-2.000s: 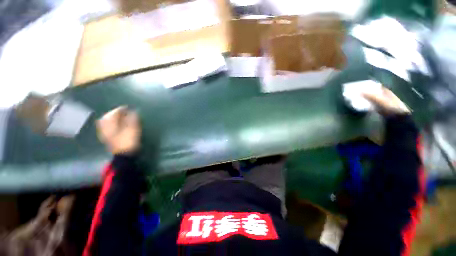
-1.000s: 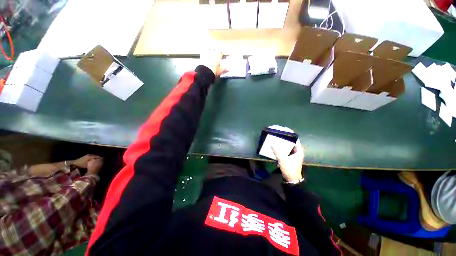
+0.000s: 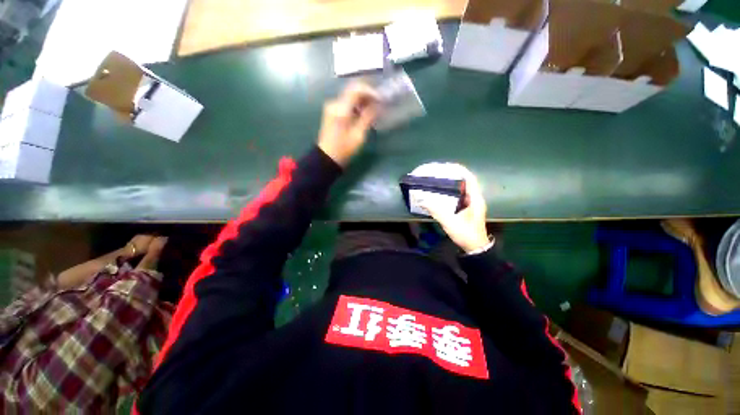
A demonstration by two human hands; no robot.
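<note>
My left hand (image 3: 349, 121) is over the bench and holds a folded leaflet (image 3: 397, 101), blurred, by its left side. Two short stacks of folded leaflets (image 3: 358, 54) lie just beyond it, at the far side of the bench. My right hand (image 3: 464, 212) is at the bench's near edge, closed on a black product (image 3: 435, 194) with white parts on its top and near face. The two hands are apart.
Open cartons (image 3: 578, 88) with brown flaps stand at the right. Loose white slips (image 3: 716, 87) lie at the far right. One open carton (image 3: 168, 112) lies at the left, beside closed white cartons (image 3: 30, 130). Another person's arms (image 3: 105, 263) are at the lower left.
My left hand has drawn back from the leaflet stacks toward me with a leaflet in it. My right hand still holds the black product. The view has shifted, so the bench sits higher in it.
</note>
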